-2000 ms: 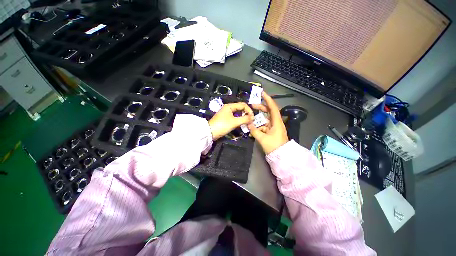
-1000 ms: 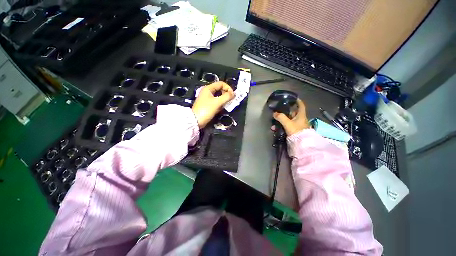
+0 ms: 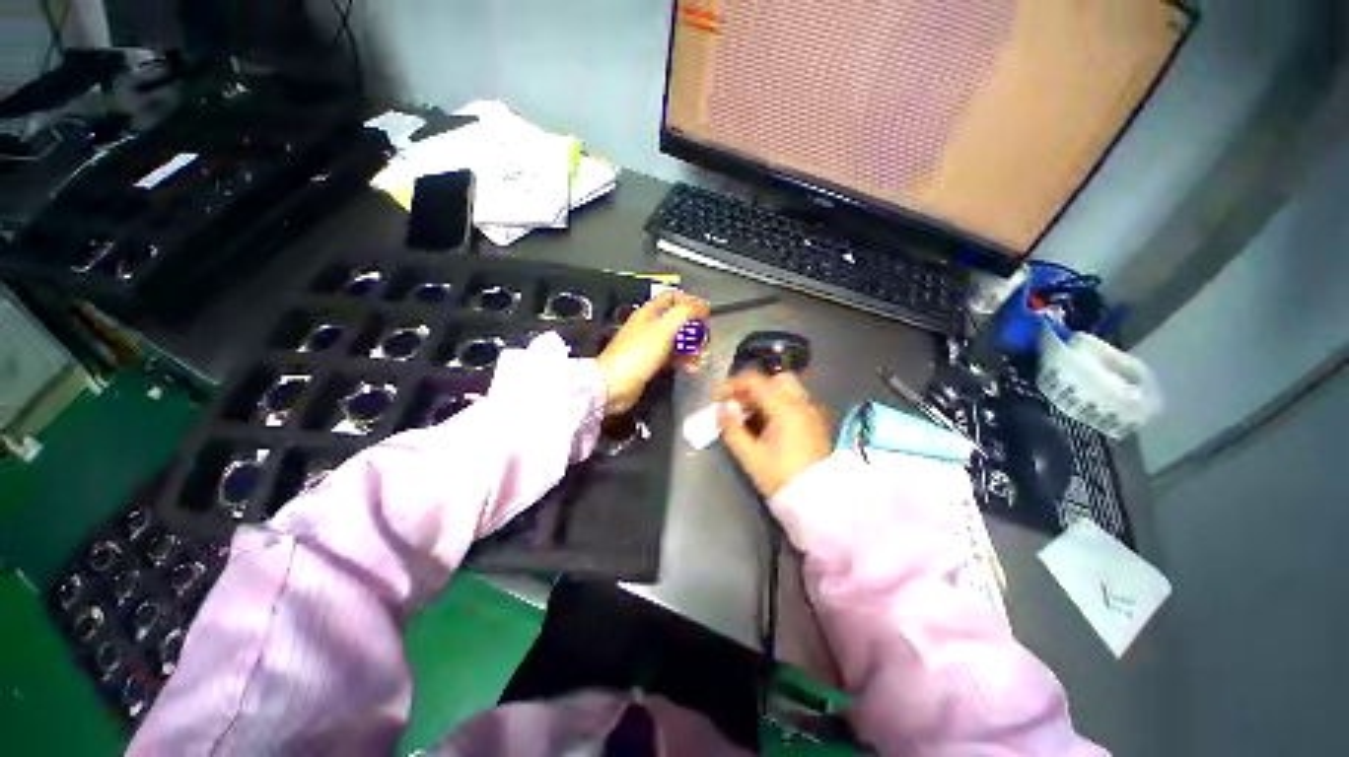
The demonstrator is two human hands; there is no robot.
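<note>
My left hand (image 3: 645, 349) holds a round smartwatch module (image 3: 690, 339) in its fingertips, its face lit blue-purple, above the right edge of the foam tray (image 3: 604, 518). My right hand (image 3: 778, 430), slightly blurred, holds a small white label (image 3: 704, 426) between its fingertips, just right of the tray. The barcode scanner (image 3: 771, 354) lies on the desk behind my right hand, partly hidden by it. Round modules with silvery rims sit in the tray's pockets, such as one module (image 3: 369, 405). My left sleeve covers part of the tray.
The keyboard (image 3: 799, 252) lies under the monitor (image 3: 917, 104). A smartphone (image 3: 441, 210) and papers (image 3: 511, 175) are at the back. A notebook (image 3: 910, 436), computer mouse (image 3: 1031, 457), plastic basket (image 3: 1099, 383) and paper slip (image 3: 1107, 584) are on the right. More black trays are left.
My right hand has let go of the scanner and now holds a small white label. My left hand now shows a lit module in its fingertips. The camera view has shifted.
</note>
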